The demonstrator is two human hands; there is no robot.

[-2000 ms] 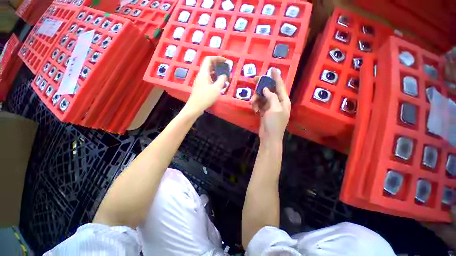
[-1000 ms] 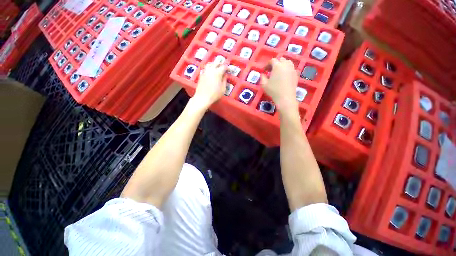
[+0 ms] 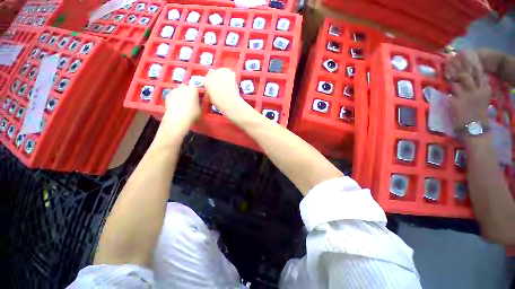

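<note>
A red foam tray [image 3: 240, 77] lies in front of me, its square pockets mostly holding silver-white square units. One unit near the right side is dark [image 3: 276, 65]. My left hand [image 3: 182, 103] is over the tray's front part, fingers pointing down at the pockets. My right hand [image 3: 222, 87] is just right of it, fingertips down in a pocket area near the tray's middle. The backs of both hands hide the fingertips and whatever they touch. An empty pocket [image 3: 229, 60] shows just above my right hand.
Stacked red trays with a paper slip [image 3: 42, 93] stand at left. More red tray stacks [image 3: 386, 197] stand at right, with a paper slip on top. Another person's hands [image 3: 470, 93], one wrist with a metal wristwatch [image 3: 474, 128], are over the right tray. A black lattice pallet [image 3: 51, 214] lies below left.
Both hands held dark units over the tray two seconds ago; they then reached down to it. My right hand is now closer to my left. Another person's hands have appeared at right.
</note>
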